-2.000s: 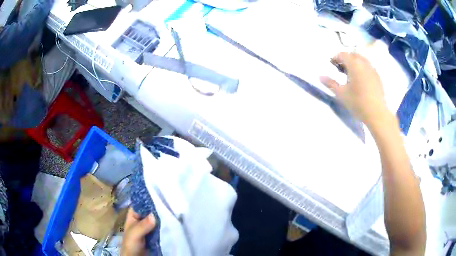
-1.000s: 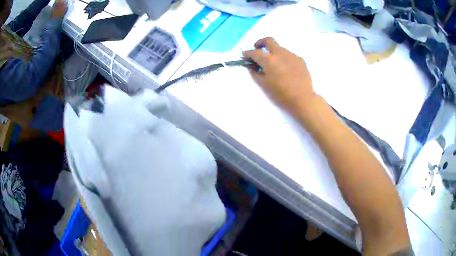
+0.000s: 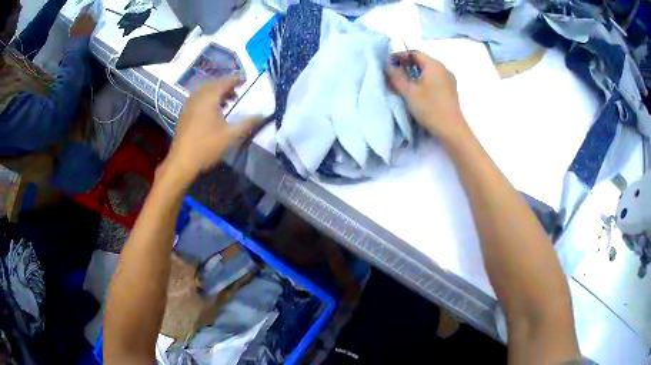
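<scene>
A layered stack of cut pieces lies on the white table near its front edge. Its speckled navy part is at the left, and its pale lining parts fan out to the right with pointed, wavy ends. My left hand is open and empty, left of the stack and apart from it. My right hand is at the stack's upper right edge, its fingers curled around small dark thread snips, mostly hidden. Whether its fingertips touch the lining is unclear.
A blue crate of cut pieces stands below the table edge. A dark flat device lies upper left. Navy and pale pieces trail at right. A red stool and another person's sleeve are left.
The pale and navy pieces have moved from over the lap up onto the table. My left hand has come into view, open and off them. My right hand has shifted slightly right, away from the dark strip.
</scene>
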